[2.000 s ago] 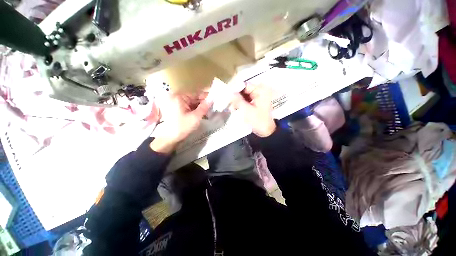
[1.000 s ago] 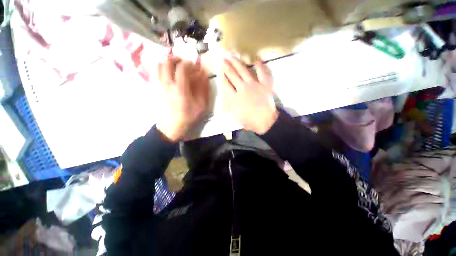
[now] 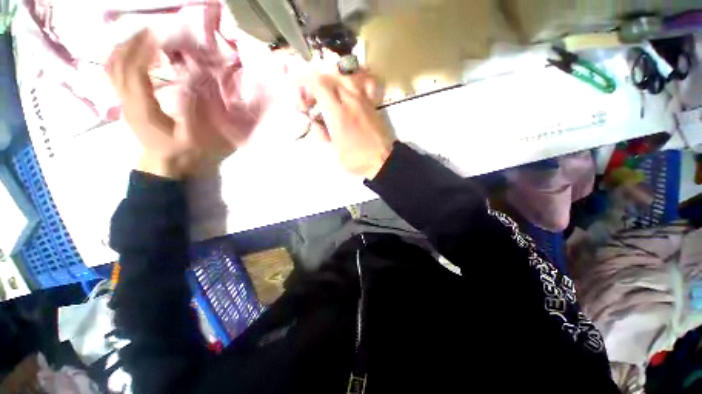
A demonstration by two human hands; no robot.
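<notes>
The pale pink fabric [image 3: 231,77] lies heaped on the white table left of the needle area. My left hand [image 3: 158,108] is over this fabric, blurred, with fingers spread; whether it grips the fabric is unclear. My right hand [image 3: 346,115] is just below the machine's needle end [image 3: 332,42], fingers bent down at the edge of the pink fabric. Its fingertips are washed out by glare, so what they hold cannot be told. The presser foot is hidden or lost in the glare.
Green-handled snips [image 3: 585,71] and black scissors [image 3: 654,69] lie on the table at the right. Blue crates [image 3: 46,223] stand left of and below the table [image 3: 493,123]. Pink-beige fabric bundles [image 3: 639,285] are at the lower right.
My left hand has moved left from beside my right hand onto the pink fabric heap. My right hand has shifted slightly left. The view earlier moved so the machine sits higher.
</notes>
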